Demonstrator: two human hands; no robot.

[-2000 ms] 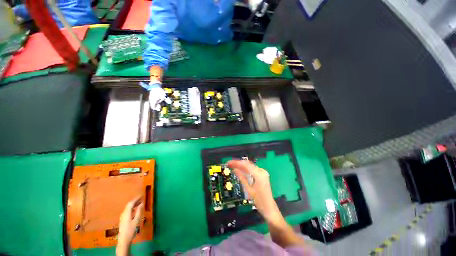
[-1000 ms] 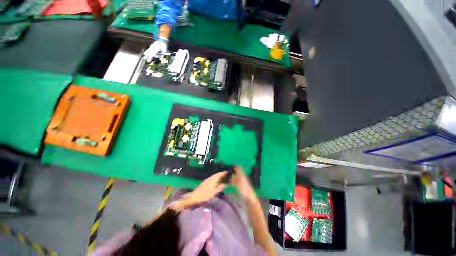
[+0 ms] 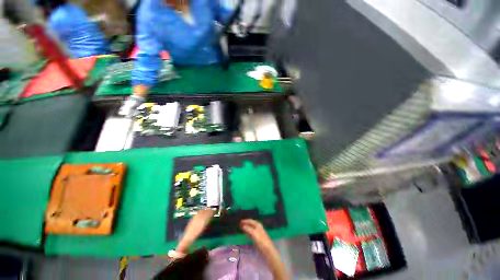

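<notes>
A black board carrier (image 3: 252, 221) lies on the green bench mat (image 3: 143, 186). A green circuit board (image 3: 189, 192) with yellow parts and a long white strip sits in its left cut-out. The right cut-out shows green mat. My left hand (image 3: 199, 220) is at the lower edge of the circuit board, its fingertips by the white strip; the blur hides whether it grips anything. My right hand (image 3: 253, 228) is over the carrier's front edge, below the right cut-out, with nothing seen in it.
An orange fixture (image 3: 86, 199) lies at left. Across the bench, a person's gloved hand (image 3: 130, 105) is beside two boards in another carrier (image 3: 181, 140) on the conveyor. A large grey machine (image 3: 351, 71) stands at right. A board bin (image 3: 396, 257) with red lining is on the floor at lower right.
The view has shifted, with the benches lower in it. My hands have moved apart, the left to the circuit board's lower edge. The other person's gloved hand has moved left off the board.
</notes>
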